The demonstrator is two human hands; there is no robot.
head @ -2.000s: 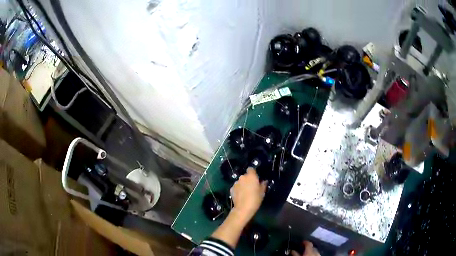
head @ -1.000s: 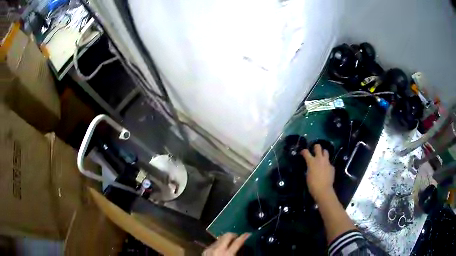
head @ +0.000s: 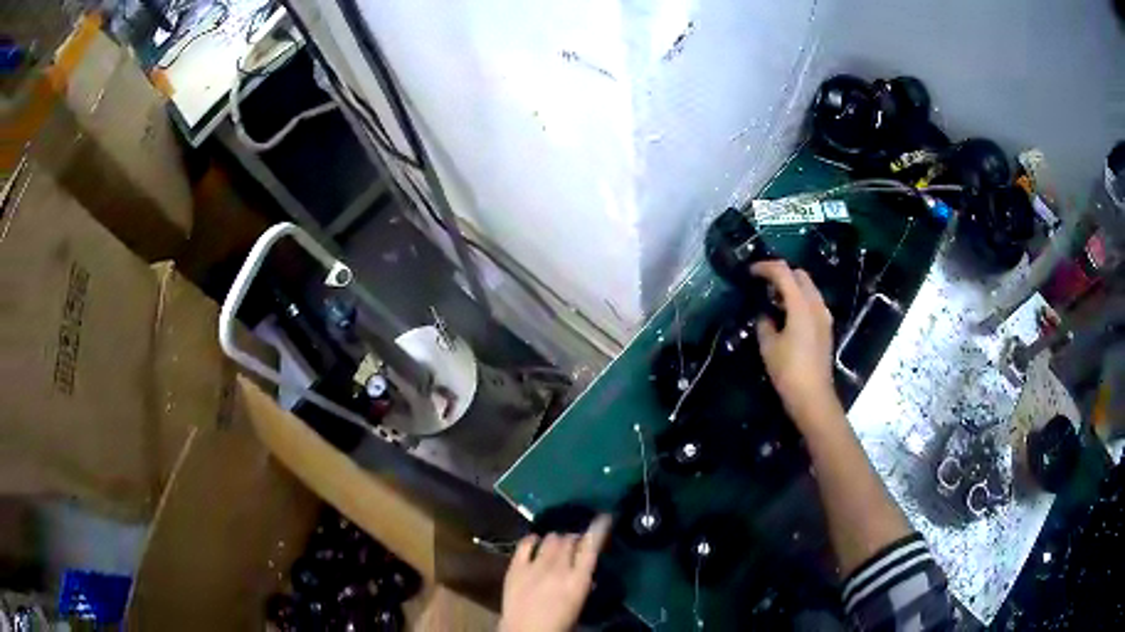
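Several black round parts, one of them by the near bench edge (head: 648, 521), lie on the green bench top, with pale centre dots and thin metal pins or wires sticking out. My right hand (head: 796, 340) reaches across from the right and grips a black round part (head: 733, 245) near the wall-side edge; this part is tilted up. My left hand (head: 549, 580) is low in the view at the bench corner, its fingers on a dark round part (head: 570, 520) that the hand partly hides. A thin wire points left from it.
An open carton (head: 339, 488) with black parts inside stands at lower left, below the bench. The machine plate (head: 913, 420) with two silver rings is at right, its handle (head: 867, 336) beside the parts. Black parts and hoses (head: 864, 121) crowd the rear corner. A white-framed stool (head: 241, 290) is left.
The view has shifted, showing more of the carton. My right hand has moved farther up the bench and taken hold of a part. My left hand is now at a dark part by the bench corner.
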